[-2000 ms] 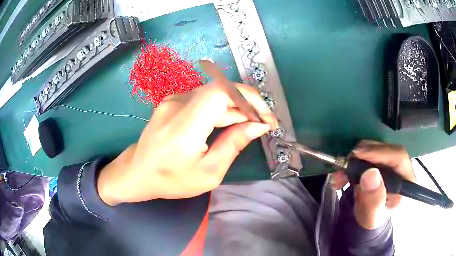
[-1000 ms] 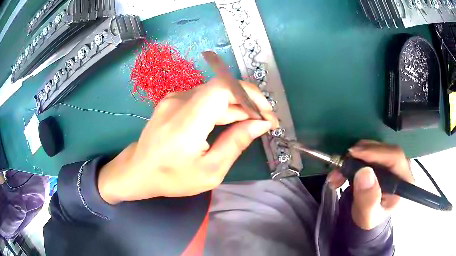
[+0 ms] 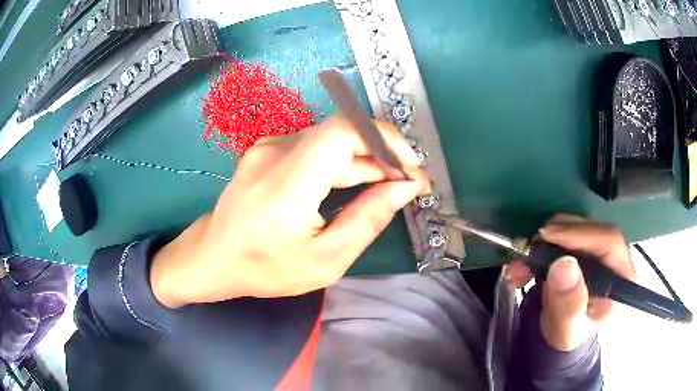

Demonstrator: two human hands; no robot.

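A long grey strip [image 3: 413, 126] with a row of round silvery spots lies on the green mat, its near end toward me. My left hand [image 3: 286, 218] pinches flat brown tweezers [image 3: 353, 107] over the strip's left edge; the fingers hide the tweezers' tip. My right hand [image 3: 573, 279] holds a soldering iron [image 3: 585, 275] by its black handle. The iron's thin tip is at the strip between the two nearest round spots. Whether a red piece is held in the tweezers cannot be seen. A heap of fine red wires [image 3: 252, 107] lies behind my left hand.
Ridged grey strips are stacked at the upper left [image 3: 130, 72] and upper right [image 3: 627, 19]. A black tray [image 3: 638, 130] with silvery specks stands at right. A black rounded block [image 3: 77, 205] and white paper piece [image 3: 50, 202] lie far left. Thin wire [image 3: 164, 168] crosses the mat.
The strip and my left hand with the tweezers have shifted very slightly to the right in the picture. The tweezers' rear end tilts a little more upright. Both holds are unchanged.
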